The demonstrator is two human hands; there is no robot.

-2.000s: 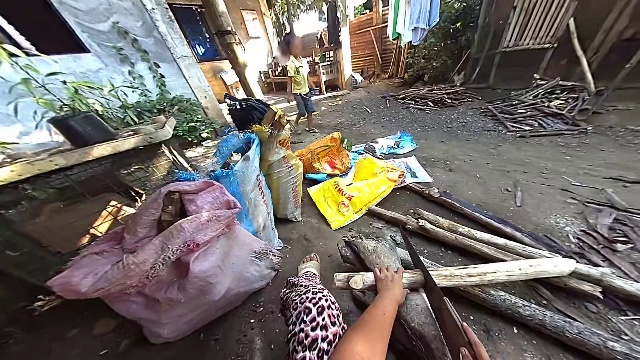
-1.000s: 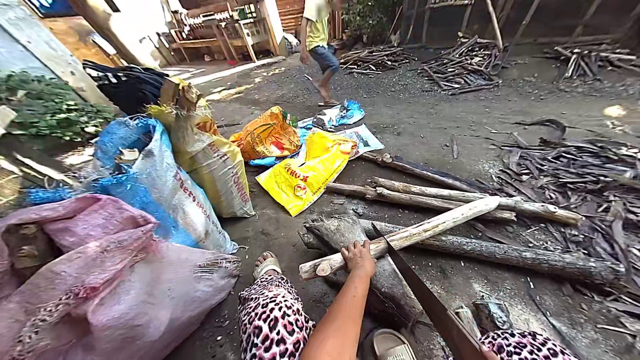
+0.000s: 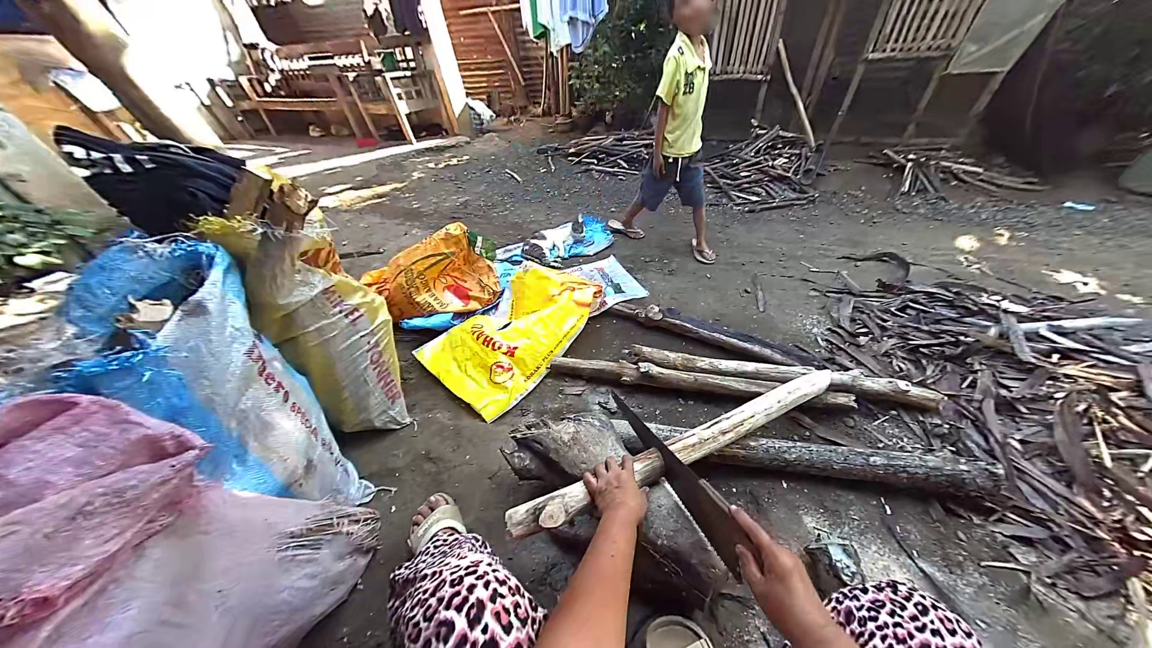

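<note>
A pale, peeled wooden branch (image 3: 747, 423) lies slanted across a thick dark log (image 3: 666, 531). My left hand (image 3: 616, 490) grips the branch near its lower left end, beside a short side stub. In my right hand (image 3: 769, 562) is the handle end of a handsaw (image 3: 693, 495); its dark blade points up and away, crossing the branch just right of my left hand. The saw's teeth face the lower left. Whether the blade touches the wood cannot be told. Much of the saw handle is hidden by my right hand.
Filled sacks, including a pink sack (image 3: 162, 540), stand on the left. Flattened yellow packaging (image 3: 513, 342) lies ahead. Long poles (image 3: 837, 463) and a heap of bark strips (image 3: 1080, 423) are on the right. A person (image 3: 684, 117) is beyond, near piled sticks (image 3: 765, 166).
The saw and my right hand have come closer to my left hand, with more of the right hand in view. The person beyond has walked to the right. The view has shifted.
</note>
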